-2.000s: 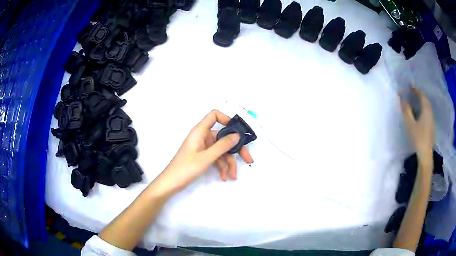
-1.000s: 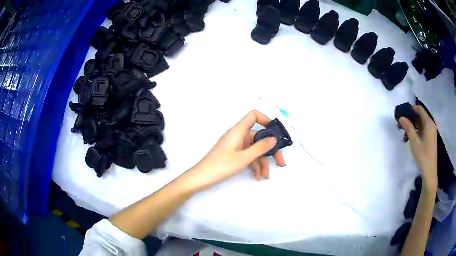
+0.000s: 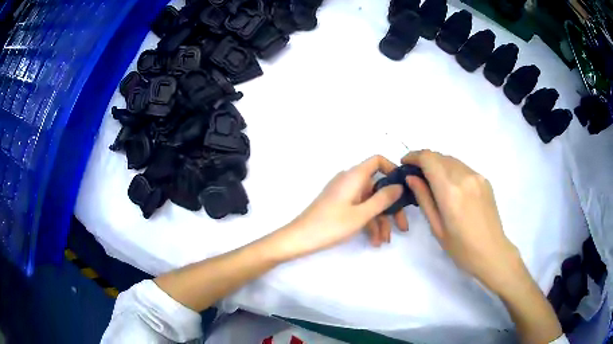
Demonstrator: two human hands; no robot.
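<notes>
My left hand (image 3: 349, 201) holds a black plastic housing (image 3: 396, 195) between thumb and fingers, near the middle of the white sheet (image 3: 316, 114). My right hand (image 3: 457, 201) is at the same spot, its thumb and fingertips on a black cover that meets the housing. The fingers hide most of both parts, and I cannot tell whether they are fully joined. A thin needle tip (image 3: 406, 146) shows just above my right fingertips; the rest of the bottle is hidden.
A loose heap of black housings (image 3: 195, 127) lies at left beside a blue crate (image 3: 87, 87). Black assembled housings (image 3: 501, 64) stand in a curved row at upper right. More black covers (image 3: 573, 282) lie at lower right by clear plastic film (image 3: 600, 201).
My right hand has moved from the right edge to my left hand, bringing the black cover against the housing. The whole view has shifted, so the heap and row appear farther right.
</notes>
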